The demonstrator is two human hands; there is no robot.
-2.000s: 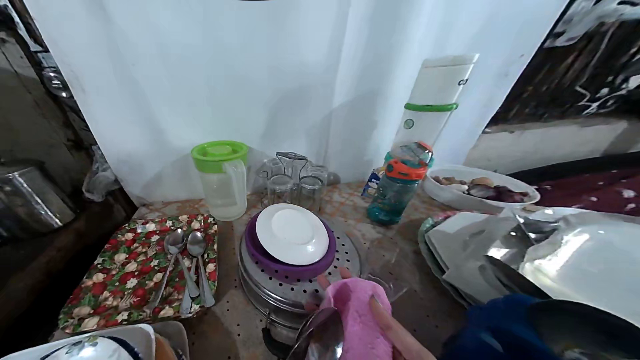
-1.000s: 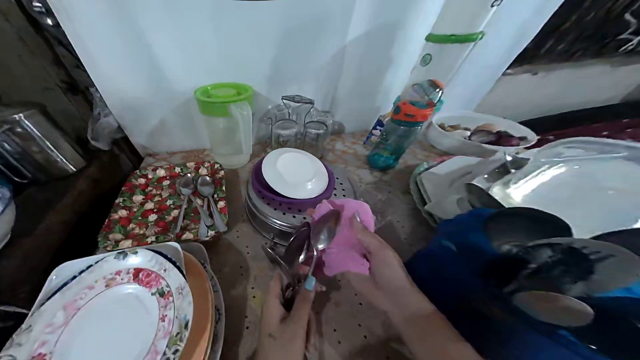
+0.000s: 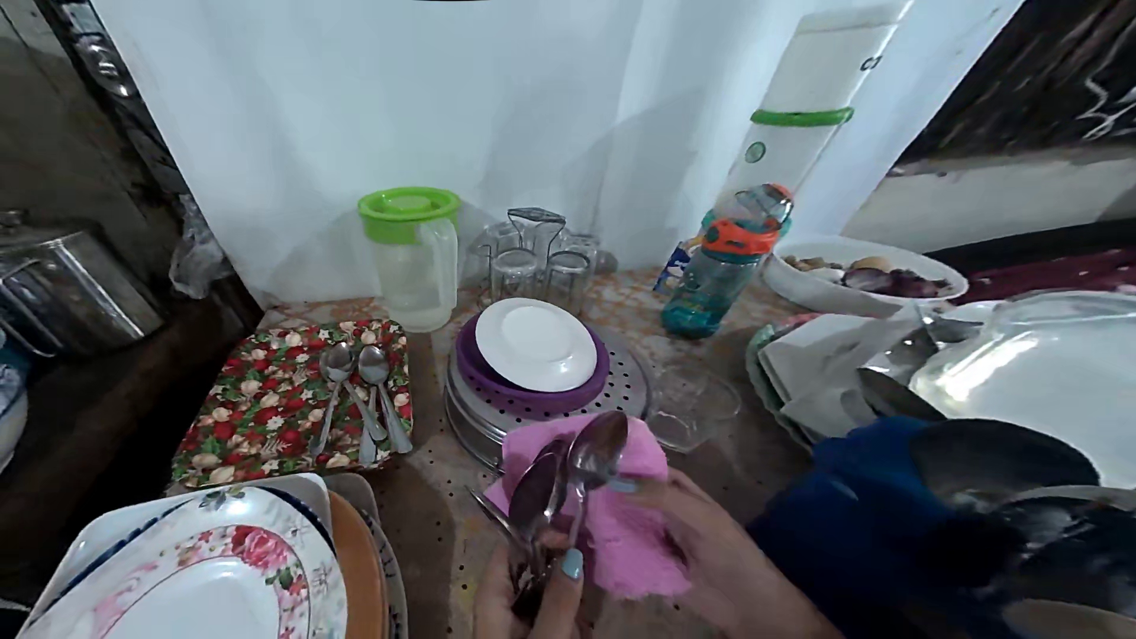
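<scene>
Near the bottom centre, my left hand (image 3: 541, 590) grips several metal spoons (image 3: 539, 488) by their handles, bowls pointing up. My right hand (image 3: 701, 541) holds a pink cloth (image 3: 626, 541) behind and beside the spoon bowls, its fingers close to the rightmost one. Just beyond the cloth, a white plate (image 3: 536, 344) rests on a purple plate (image 3: 593, 390) atop a perforated metal steamer (image 3: 632, 368). More spoons (image 3: 374, 364) lie on a floral tray (image 3: 266, 399) to the left.
Stacked plates (image 3: 266, 555) fill the lower left. A green-lidded pitcher (image 3: 413, 266), glasses in a rack (image 3: 535, 257) and a teal bottle (image 3: 719, 275) stand by the wall. A bowl of onions (image 3: 861, 275), a clear lid or dish (image 3: 1038, 382) and dark cookware (image 3: 1003, 461) are at right.
Two seconds ago the left hand was mostly out of view; now it shows, gripping the spoons. Since one second ago, the spoons and pink cloth remain together in the hands.
</scene>
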